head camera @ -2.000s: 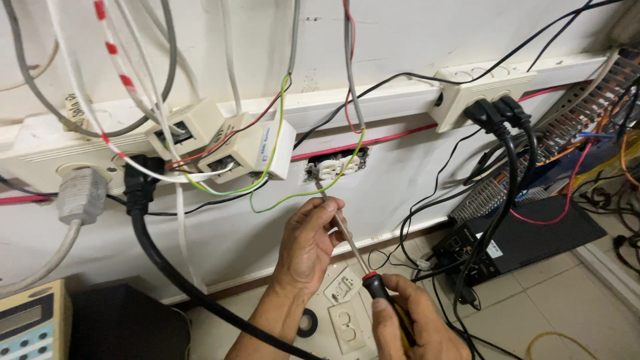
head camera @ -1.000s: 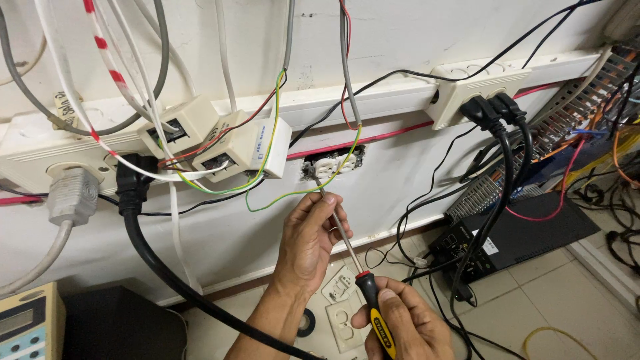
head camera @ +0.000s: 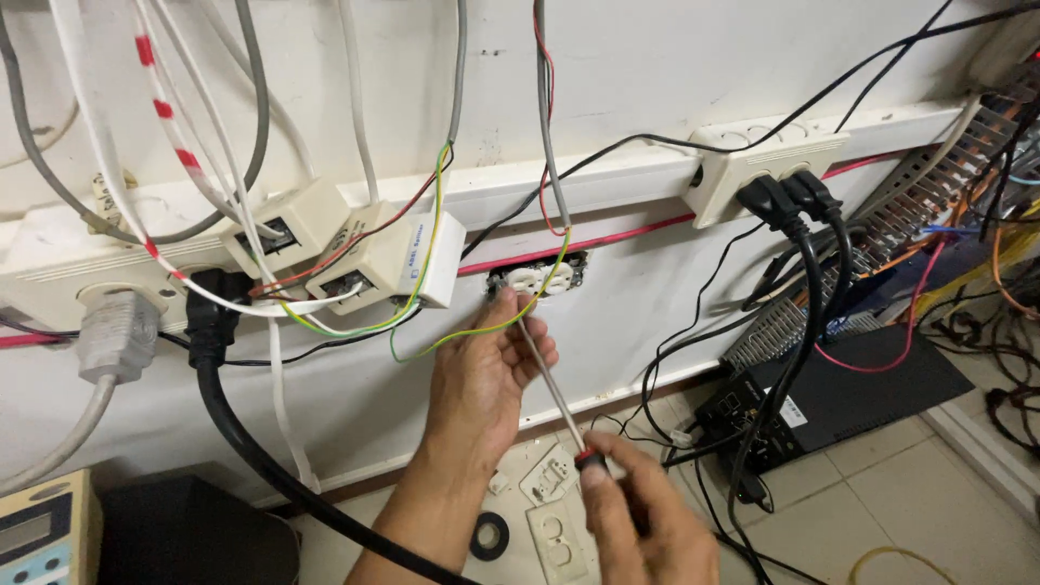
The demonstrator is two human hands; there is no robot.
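Observation:
My right hand (head camera: 650,520) is closed around the handle of a screwdriver (head camera: 556,386), its metal shaft slanting up and left. The shaft's upper end runs up to my left hand (head camera: 487,370), whose raised fingers are at the lower left edge of a white wall outlet (head camera: 540,279) set in a rough wall opening. Whether the fingers pinch the shaft or something small cannot be told; the screwdriver's tip is hidden. A green-and-yellow wire (head camera: 479,331) loops in front of the fingertips and the outlet, coming from a grey cable (head camera: 542,122) above.
Splitter boxes (head camera: 426,260) and a plugged power strip (head camera: 49,276) are at left. A surface socket (head camera: 760,162) with black plugs is at right, near a black equipment case (head camera: 877,398). On the tiled floor lie black tape (head camera: 490,536) and an outlet cover plate (head camera: 552,544). A black cable (head camera: 268,471) crosses my forearm.
My right hand now covers more of the screwdriver's handle, whose yellow part showed a second ago. My left hand remains at the outlet's lower left.

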